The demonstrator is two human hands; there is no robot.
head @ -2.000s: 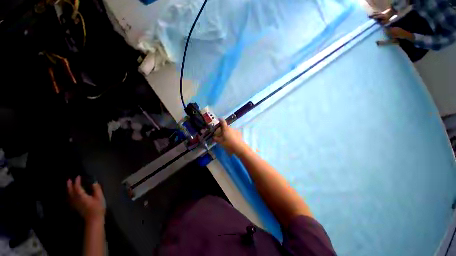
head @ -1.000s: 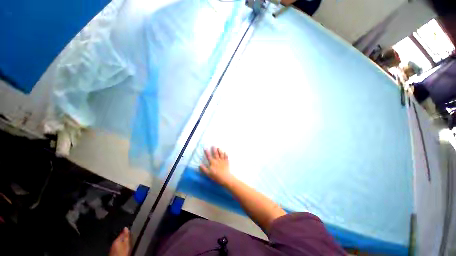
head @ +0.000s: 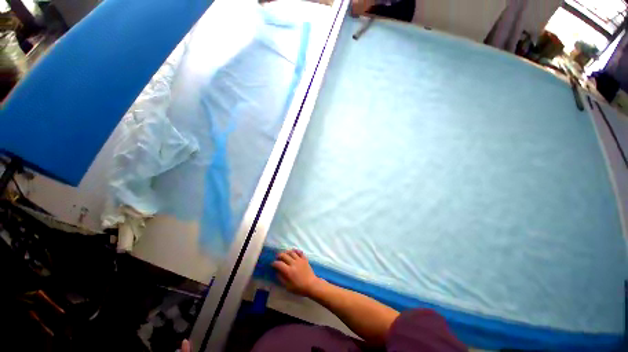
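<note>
My right hand (head: 295, 271) lies on the near left corner of the lay (head: 441, 172), its fingers curled on the deep blue near edge beside the rail; whether they grip the sheet is unclear. My left hand (head: 184, 346) shows only as a fingertip at the bottom edge, left of the rail's near end. The silver-white end-cutter track (head: 279, 161) with its dark slot runs from bottom left to the top, along the lay's left side. The lay is pale blue and shows wrinkles near its front edge. The end cutter is not visible.
A thick bright-blue roll (head: 103, 89) is at upper left, with crumpled white fabric (head: 155, 148) beside it. Loose blue sheet (head: 220, 179) lies left of the rail. A blue clamp (head: 260, 301) is at the near table edge. Another person's hand (head: 361, 7) is at the rail's far end.
My right hand has moved from the lay's surface to its near edge. My left hand has mostly left the picture. The view has turned, showing more of the blue roll. The cutter at the far end is out of view.
</note>
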